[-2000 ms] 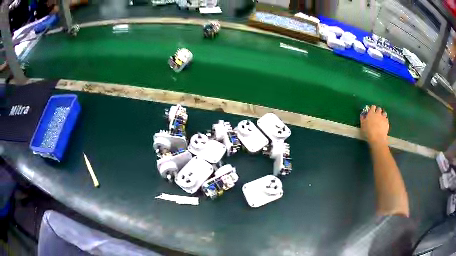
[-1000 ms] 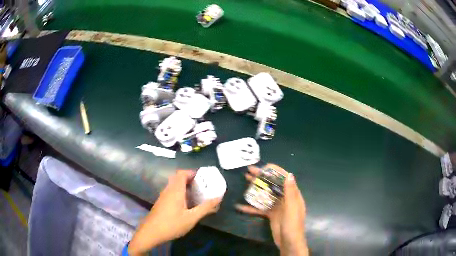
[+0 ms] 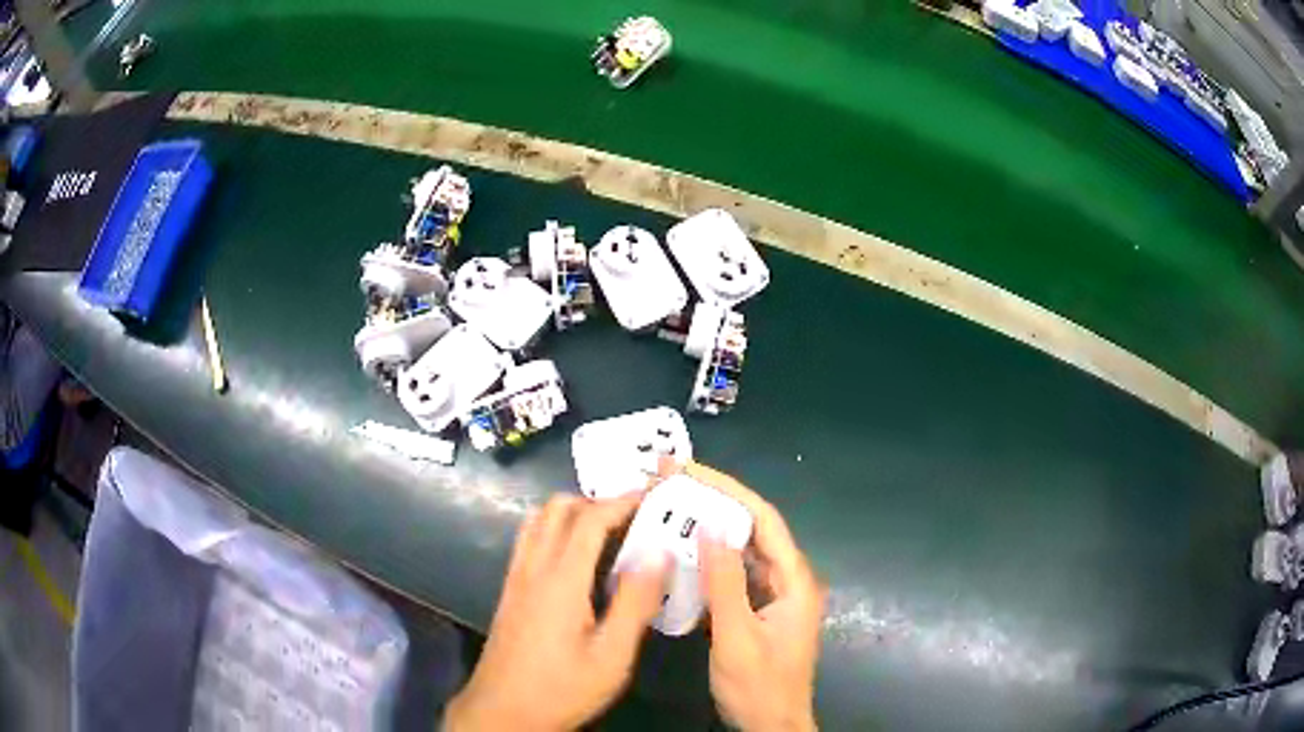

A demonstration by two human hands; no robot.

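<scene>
A white adapter (image 3: 687, 523) with a slotted face up is held near the bench's front edge. My left hand (image 3: 561, 608) grips its left side and my right hand (image 3: 765, 608) grips its right side, thumbs on the face. No electronics show on it; its underside is hidden. A white plug base (image 3: 618, 446) lies just behind it, partly covered by my hands. Several inner assemblies (image 3: 721, 365) with blue and yellow parts and more white plug bases (image 3: 638, 275) lie in a cluster on the dark green bench (image 3: 915, 472).
A blue parts bin (image 3: 147, 229) and a yellowish stick (image 3: 213, 346) are at left. A white strip (image 3: 405, 442) lies before the cluster. A lined tote (image 3: 143, 572) is at lower left. The green conveyor (image 3: 858, 157) carries an inner assembly (image 3: 631, 53). White parts (image 3: 1277, 558) stand at the right edge.
My right hand came back from the conveyor side with an inner assembly. My two hands, apart a second ago with a housing and that assembly, have come together on one white adapter.
</scene>
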